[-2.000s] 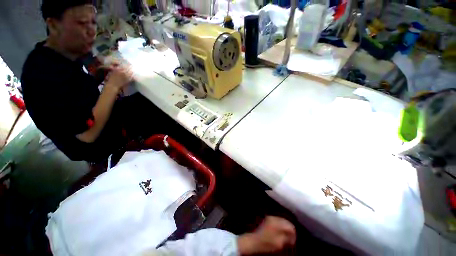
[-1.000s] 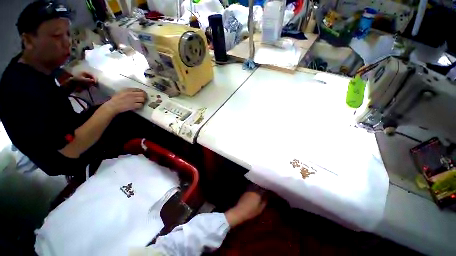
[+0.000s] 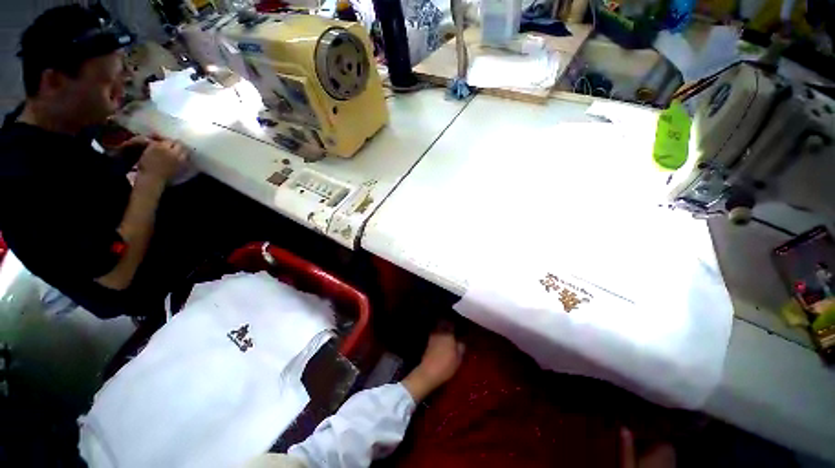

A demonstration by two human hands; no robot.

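Observation:
A white cut panel (image 3: pixel 632 338) with a brown motif (image 3: pixel 568 292) lies on the sewing table and hangs over its front edge. A thin dark line runs beside the motif. My left hand (image 3: pixel 439 358), in a pale sleeve cover, is below the table edge, left of the panel, over the dark red lap cloth (image 3: pixel 494 402). Its fingertips are hard to see, and I cannot tell if it holds anything. My right hand (image 3: pixel 645 452) is dim and cut off at the bottom edge, below the panel; its grip is unclear.
White pieces (image 3: pixel 201 366) with a motif lie over a red basket (image 3: pixel 352 306) at left. My sewing machine (image 3: pixel 760 119), a lime-green holder (image 3: pixel 673 137) and a phone (image 3: pixel 810 283) are at right. A person in black (image 3: pixel 73 201) sits left by a yellowish machine (image 3: pixel 339 101).
The view has shifted. My left hand has drawn back slightly left, from near the panel's corner. My right hand now shows dimly at the bottom. The other person's hands have come together.

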